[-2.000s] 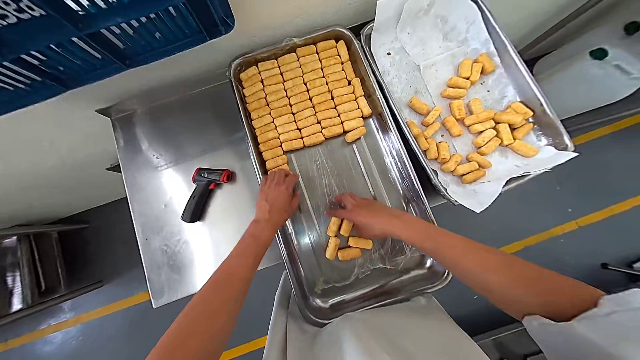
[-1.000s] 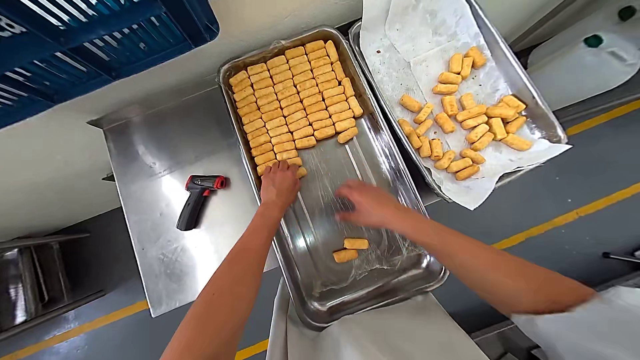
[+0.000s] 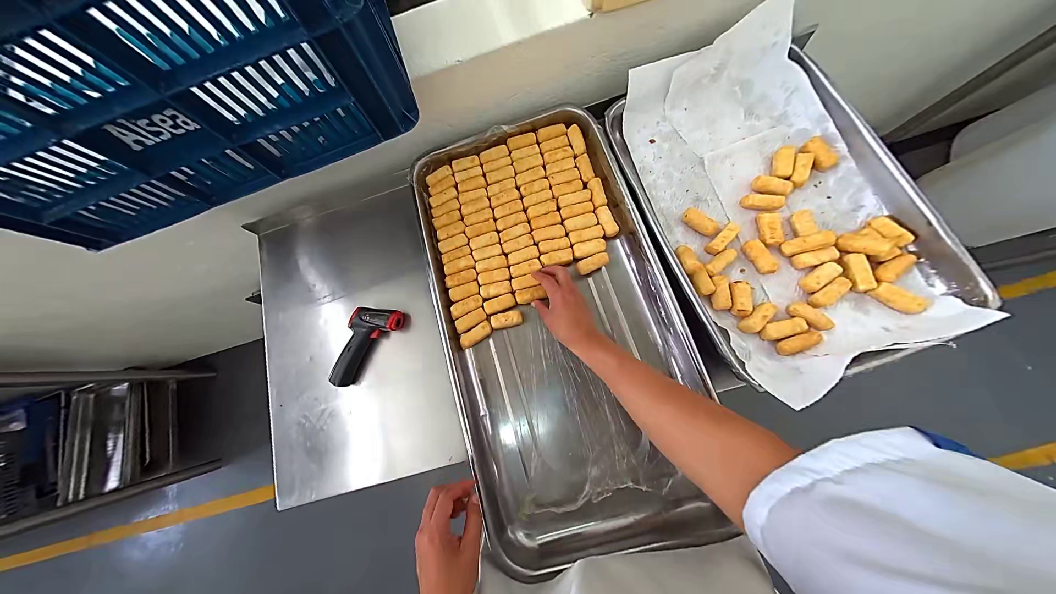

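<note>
A long metal tray holds tight rows of golden-brown fried rolls in its far part, over clear plastic film. My right hand reaches into this tray, with thumb and index finger at a roll on the near edge of the rows. My left hand is at the tray's lower left rim, its fingers bent and nothing seen in them; whether it presses on the rim I cannot tell. To the right, a second metal tray lined with white paper bears more rolls, scattered loosely.
An infrared thermometer gun lies on the steel table left of the trays. A blue plastic crate stands at the upper left. A metal rack is at the lower left, and white containers stand at the far right.
My left hand has moved from the rows of rolls back to the near left rim. My right hand has moved forward to the rows. The loose rolls at the tray's near end are gone from there.
</note>
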